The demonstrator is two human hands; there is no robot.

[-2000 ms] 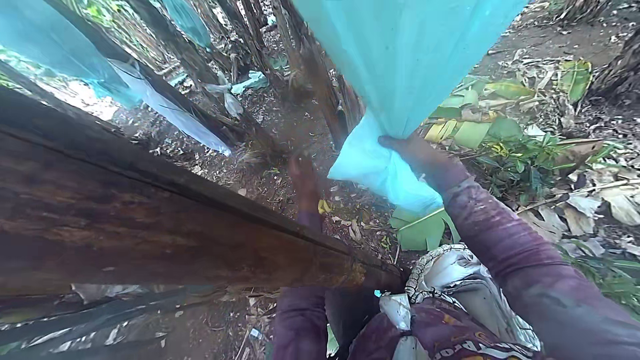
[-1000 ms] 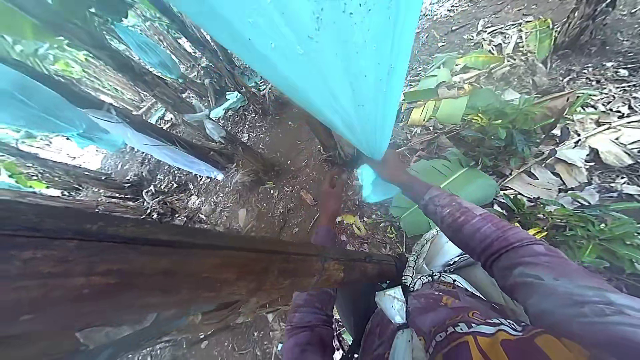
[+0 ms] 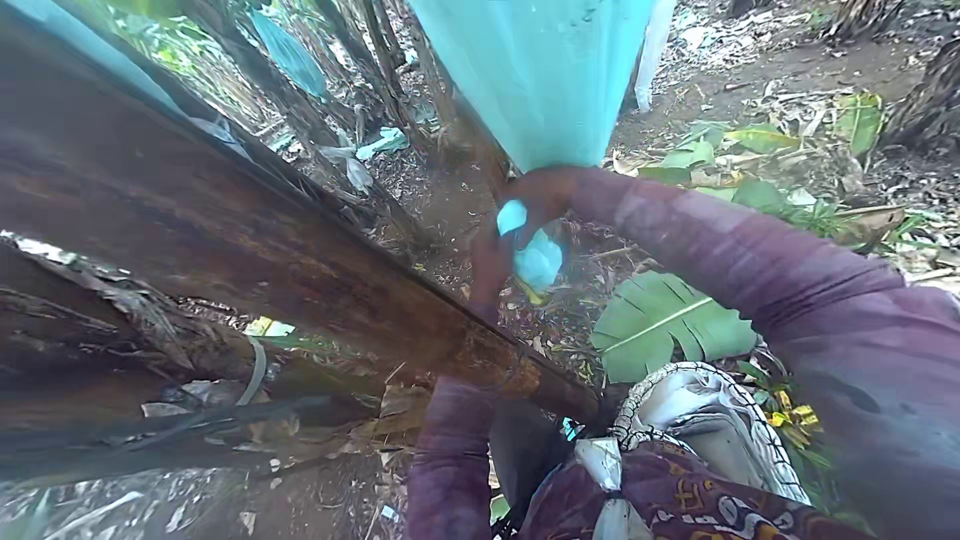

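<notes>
A large turquoise plastic bag (image 3: 547,82) hangs down at the top centre, gathered narrow at its lower end. My right hand (image 3: 544,193) is shut around that gathered neck. My left hand (image 3: 491,255), beside it on the left, is blurred and lies at the bag's loose tail (image 3: 538,260), which shows below and between the hands; whether its fingers grip the plastic I cannot tell. My left arm passes behind a thick brown banana stem (image 3: 315,262) that slants across the view.
A rope-edged bag of folded plastic (image 3: 712,420) hangs at my waist. A cut banana leaf (image 3: 667,322) lies on the littered ground. More banana stems and a blue bag (image 3: 289,52) stand at the upper left, and a trunk base (image 3: 930,105) at the right.
My right hand has moved from the bag's side to around its gathered neck. My left hand, apart from the bag in the earlier frames, has come up to its tail. The view has shifted.
</notes>
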